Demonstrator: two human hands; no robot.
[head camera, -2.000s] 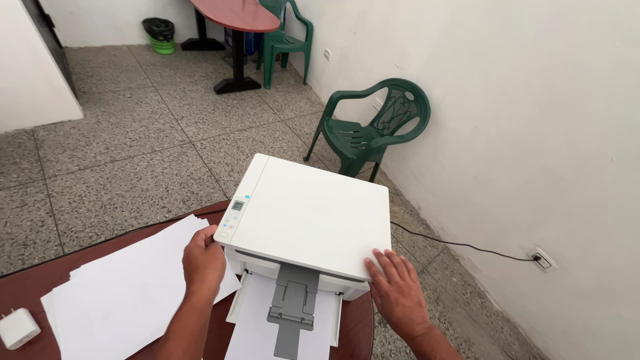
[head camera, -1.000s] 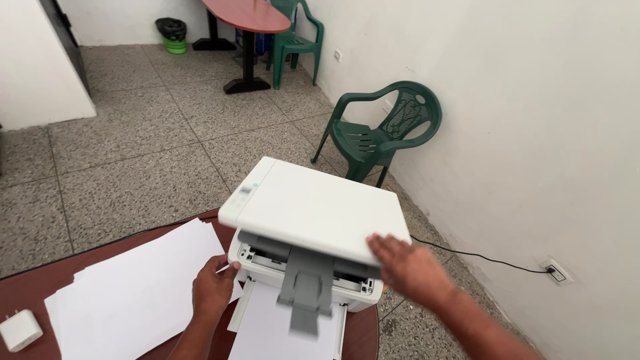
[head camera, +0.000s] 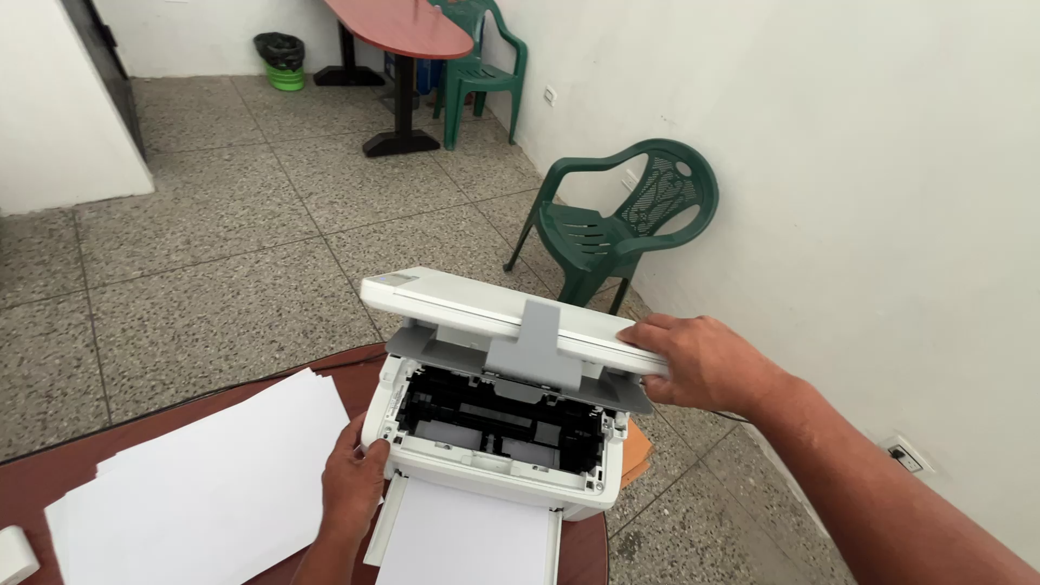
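Note:
A white laser printer (head camera: 504, 479) sits on a dark red table, its inner black cavity exposed. The raised scanner lid (head camera: 487, 309) tilts up and back, with the grey output tray piece (head camera: 536, 349) lifted along with it. My right hand (head camera: 691, 361) grips the lid's front right corner, thumb below and fingers on top. Against the printer body's left side rests my left hand (head camera: 355, 479), its fingers partly hidden by the printer's edge. White paper (head camera: 467, 536) lies in the input tray at the front. Left of the printer is a loose stack of white sheets (head camera: 203, 487).
The table edge (head camera: 244, 382) curves behind the printer, a cable running along it. A white adapter (head camera: 15, 556) lies at the lower left. Orange paper or an envelope (head camera: 635, 451) shows at the printer's right. Beyond stands a green plastic chair (head camera: 601, 227) by the wall, near a socket (head camera: 906, 455).
The lid was closed two seconds ago; my right hand has raised it, exposing the printer's inside. The grey tray piece has swung up with it. My left hand stays at the printer's left side.

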